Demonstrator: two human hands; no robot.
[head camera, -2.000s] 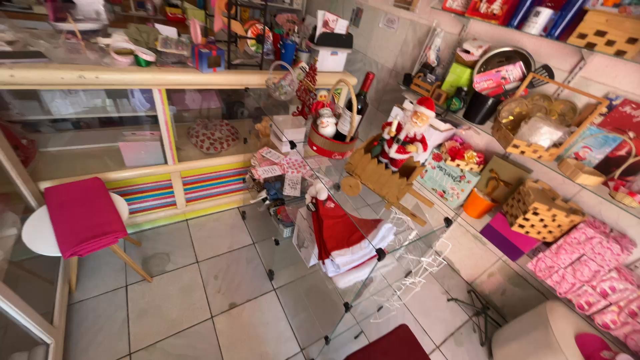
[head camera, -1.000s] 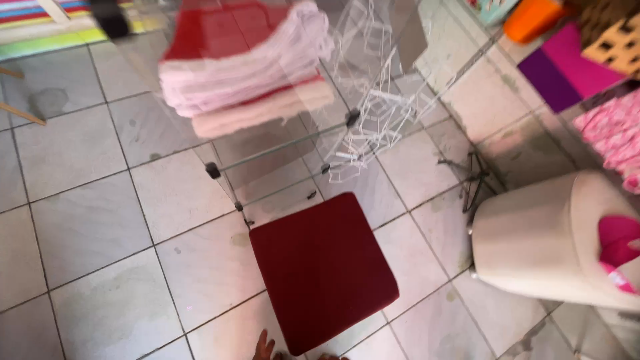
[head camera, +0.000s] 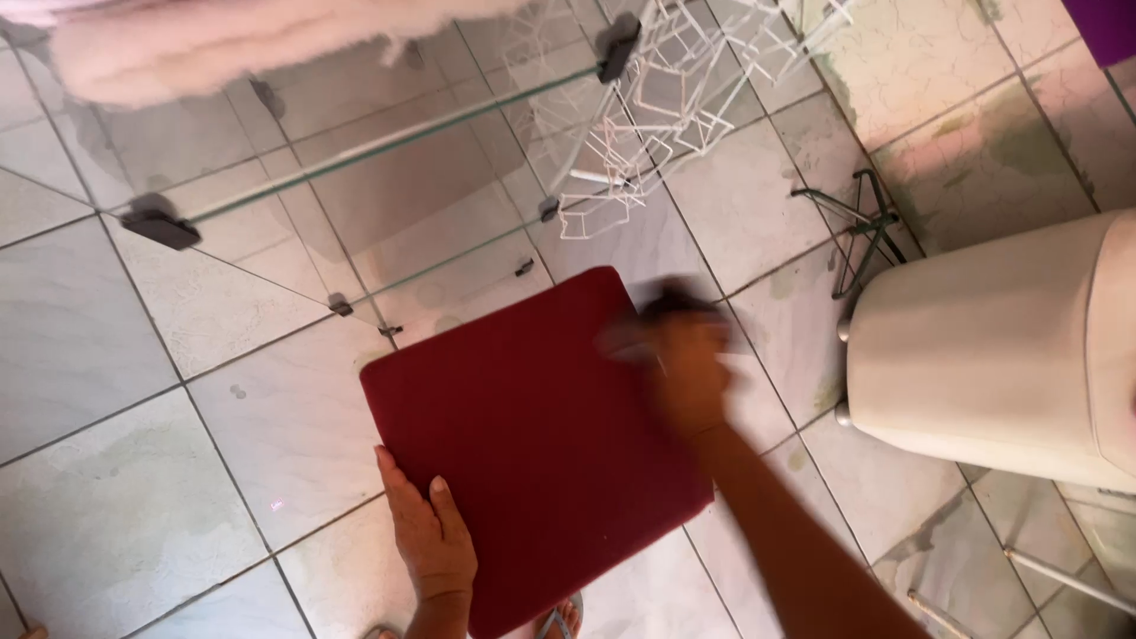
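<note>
A dark red cushioned seat (head camera: 532, 444) with rounded corners lies below me, above the tiled floor. My left hand (head camera: 430, 532) rests against its left edge, fingers extended and thumb apart, gripping nothing clearly. Over the seat's upper right edge is my right hand (head camera: 688, 368), blurred by motion. It holds a dark object (head camera: 679, 302), too blurred to identify; a paler blurred part reaches left over the seat.
A glass shelf unit (head camera: 399, 151) with black corner connectors stands ahead, folded pink cloth (head camera: 266, 44) on top. White wire racks (head camera: 639, 133), a dark green metal stand (head camera: 856, 226) and a cream upholstered seat (head camera: 976, 355) are at the right.
Both hands are now at the red seat; one second ago only fingertips showed at the bottom edge. A dark object has come into view in my right hand. The view has tilted down since two seconds ago.
</note>
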